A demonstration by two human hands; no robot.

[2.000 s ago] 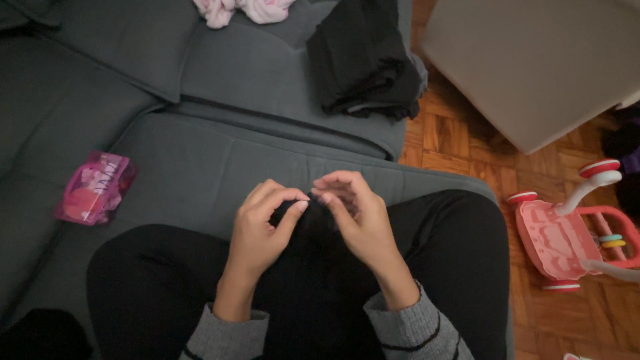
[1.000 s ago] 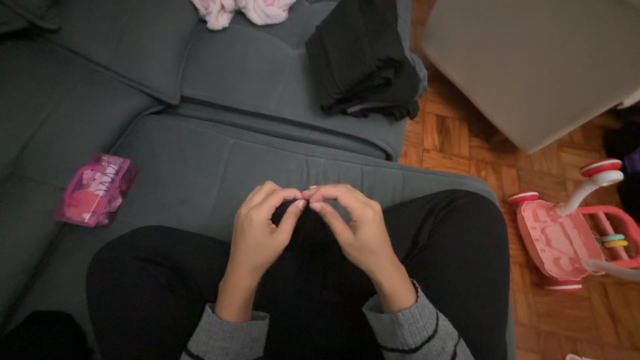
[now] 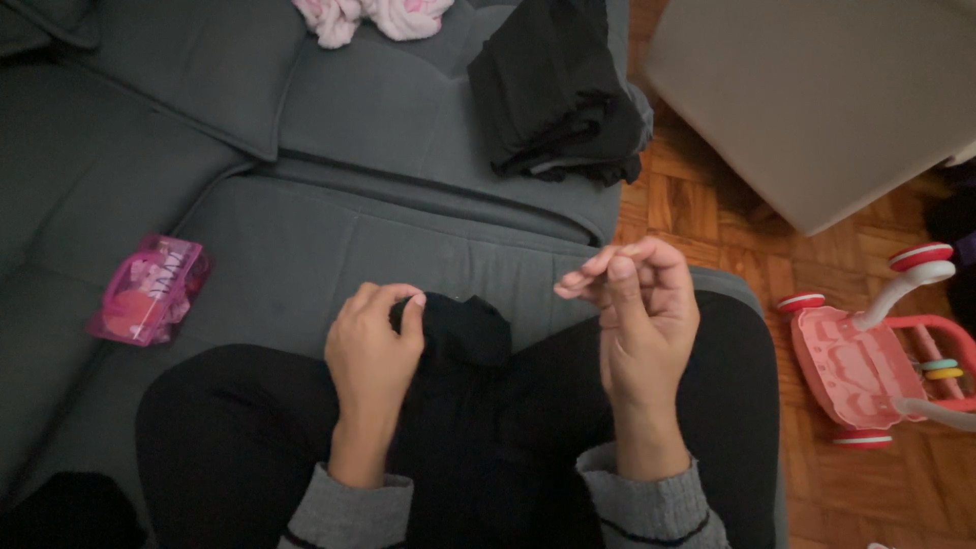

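Note:
My left hand point(image 3: 374, 343) pinches the edge of a black cloth item point(image 3: 469, 332) between thumb and forefinger, over my lap. The cloth spreads to the right of that hand and blends into my black trousers point(image 3: 229, 427), so its full shape cannot be told. Raised to the right, apart from the cloth, is my right hand point(image 3: 644, 313). Its thumb tip meets the forefinger, and the other fingers are loosely bent. Whether something tiny, such as a thread or needle, is between those fingertips cannot be seen.
On the grey sofa point(image 3: 366, 99) lie a clear pink plastic case point(image 3: 149, 290), folded black clothes point(image 3: 549, 84) and a pink-and-white fluffy cloth point(image 3: 404, 15). A pale padded piece of furniture point(image 3: 816, 91) and a pink wheeled toy point(image 3: 846, 366) stand on the parquet floor at right.
My hands were close together with fingertips nearly touching; my right hand has moved away to the right and turned. The black cloth now shows plainly beside my left hand.

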